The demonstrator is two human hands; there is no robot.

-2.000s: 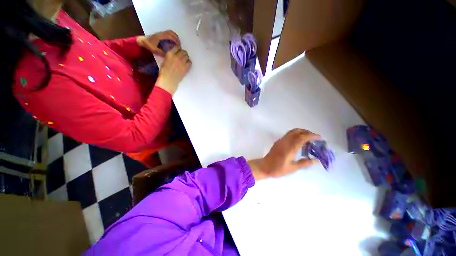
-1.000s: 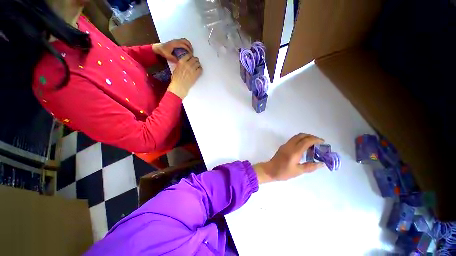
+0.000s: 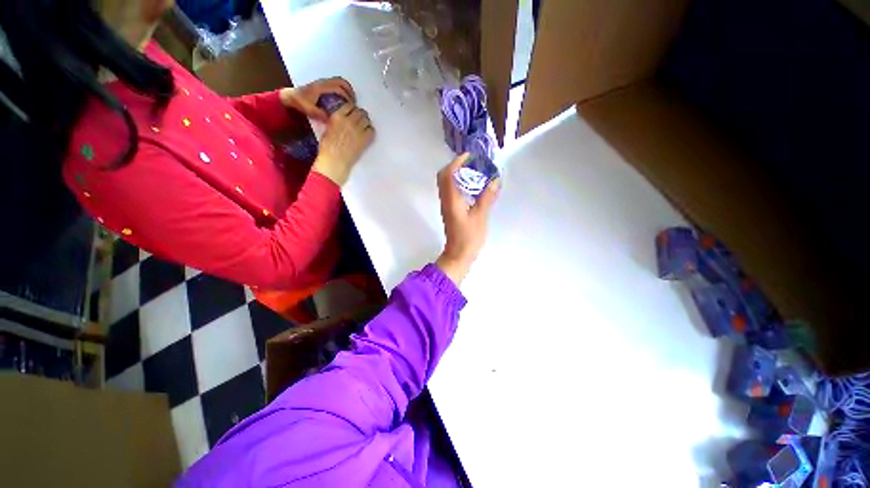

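My left hand [image 3: 464,212], in a purple sleeve, reaches to the far left part of the white table. Its fingers and thumb are around a small dark box with cable [image 3: 474,179], whose pale lavender loops face me. It is right against a small group of standing filled units [image 3: 465,110] with lavender loops at their tops. The hand partly hides the nearest units, and whether the held one rests on the table cannot be told. My right hand is not in view.
Dark boxes with orange-red spots [image 3: 730,310] lie at the right, with lavender cables [image 3: 847,396] beyond. A large open carton [image 3: 634,143] stands at the far side. Clear plastic film [image 3: 405,52] lies behind the group. A person in red [image 3: 205,181] works at the left.
My left hand has moved up and left from mid-table to the standing units, carrying the box with cable. The other person's hands stay close around a small dark item.
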